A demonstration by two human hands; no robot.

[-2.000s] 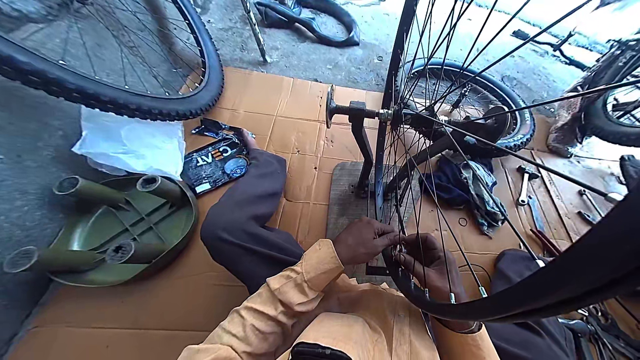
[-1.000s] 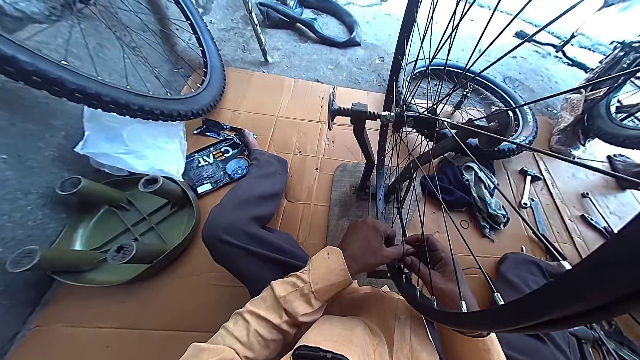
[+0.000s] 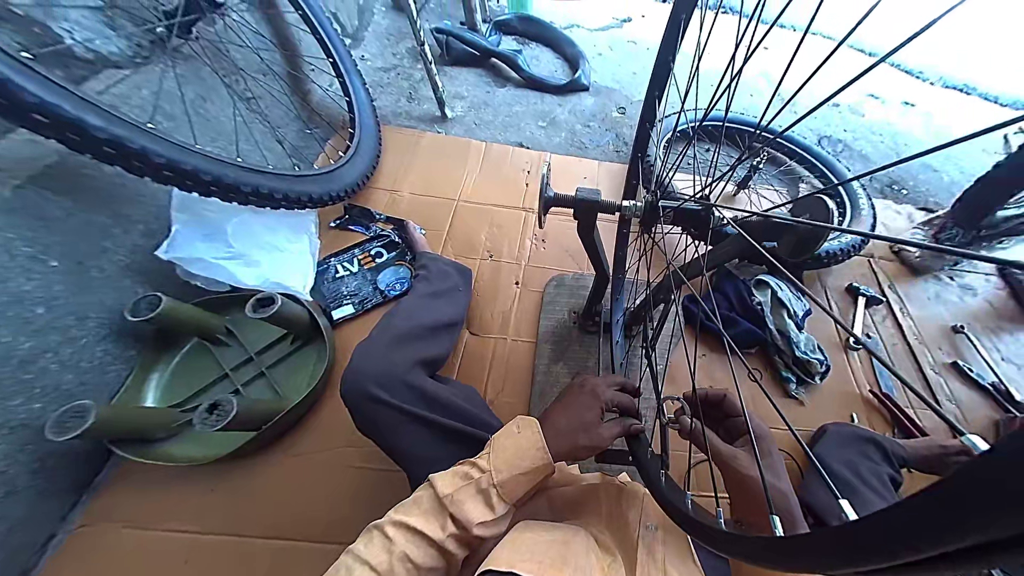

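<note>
A spoked bicycle wheel rim (image 3: 768,546) stands upright, its hub (image 3: 668,214) carried by a metal truing stand (image 3: 592,252) on a wooden board (image 3: 564,340). My left hand (image 3: 590,416) grips the near left part of the rim, fingertips curled at its edge beside the spokes. On the other side of the spokes, my right hand (image 3: 732,448) holds a small round metal spoke wrench (image 3: 674,410) between thumb and fingers, close to the rim. Silvery spoke nipples (image 3: 776,525) show along the lower rim.
A tyred wheel (image 3: 352,180) hangs upper left above white plastic (image 3: 240,244), a black package (image 3: 364,276) and an upturned green plastic stool (image 3: 320,352). On the right lie cloths (image 3: 788,328), a hammer (image 3: 862,308) and pliers (image 3: 980,380). Another wheel (image 3: 860,216) lies behind the stand.
The wheel's spokes and nipples have shifted position along the lower rim. My right fingers have spread, and the round metal tool now shows between them.
</note>
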